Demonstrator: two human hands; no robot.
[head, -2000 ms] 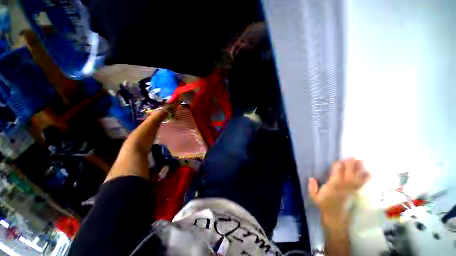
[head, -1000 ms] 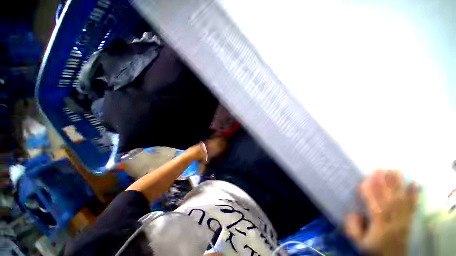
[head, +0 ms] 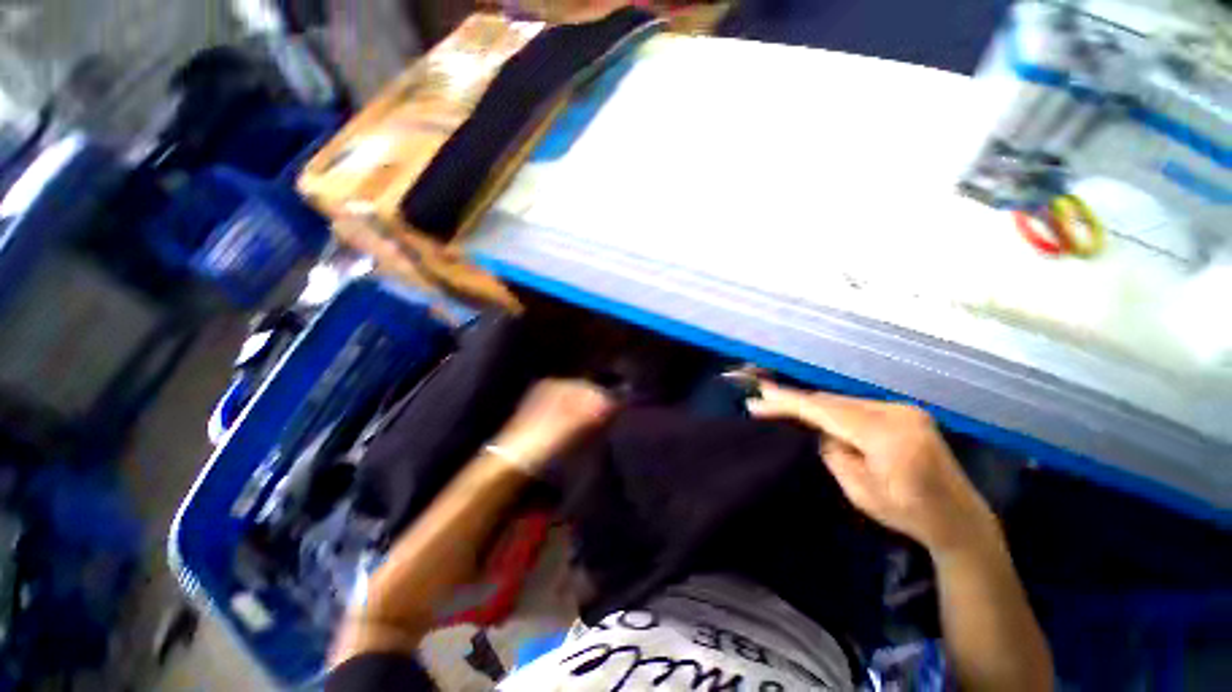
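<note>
A black fabric piece (head: 676, 487) lies over my lap below the table's front edge. My left hand (head: 561, 426) is closed on its upper left part, with the fingertips hidden in the dark cloth. My right hand (head: 865, 453) is at the right end of the cloth, just under the table edge, fingers stretched out and thumb lower. Blur and dark cloth hide whether the right fingers grip it.
The white table (head: 757, 162) has a ruler-marked edge. A cardboard box (head: 378, 149) with a black strip (head: 527, 115) is at its left end. Red and yellow scissors (head: 1061, 226) lie by the sewing machine (head: 1081, 95). A blue crate (head: 223, 541) stands left; red plastic (head: 514, 568) is below.
The view has swung to show the whole table. My left hand has come up from under the table with black cloth. My right hand has left the tabletop and is now at the cloth.
</note>
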